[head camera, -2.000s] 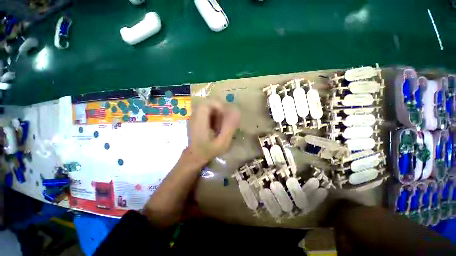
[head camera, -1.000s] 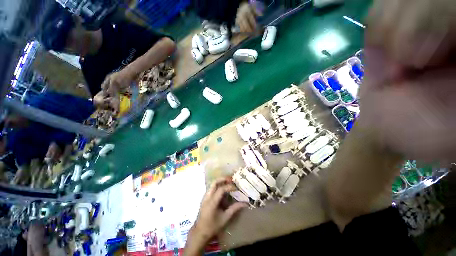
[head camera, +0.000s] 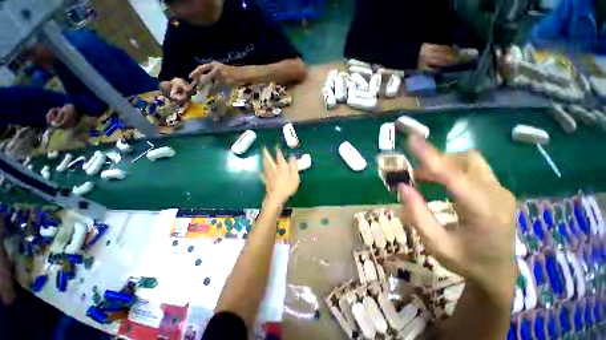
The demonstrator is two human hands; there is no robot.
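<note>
My left hand (head camera: 282,176) is over the green belt, blurred, fingers spread, beside a white closed housing (head camera: 303,162); contact cannot be told. My right hand (head camera: 465,212) is large and close on the right. Its thumb and finger appear to pinch a small beige piece with a dark part (head camera: 396,171), above the belt. Beige-pink back covers with spiky ends (head camera: 375,315) lie in a loose pile on the brown board (head camera: 309,259). My right hand hides part of the pile.
More white housings (head camera: 352,156) lie on the green belt (head camera: 212,179). White paper (head camera: 206,265) with small green dots is at left, blue-and-green sets (head camera: 116,302) beside it. Trays of open units (head camera: 555,265) stand at right. Workers' hands (head camera: 212,72) are across the belt.
The view has swung right and levelled. My left hand has moved from the back-cover pile to over the belt. My right hand has moved down, away from the camera, with a beige piece now showing at its fingertips.
</note>
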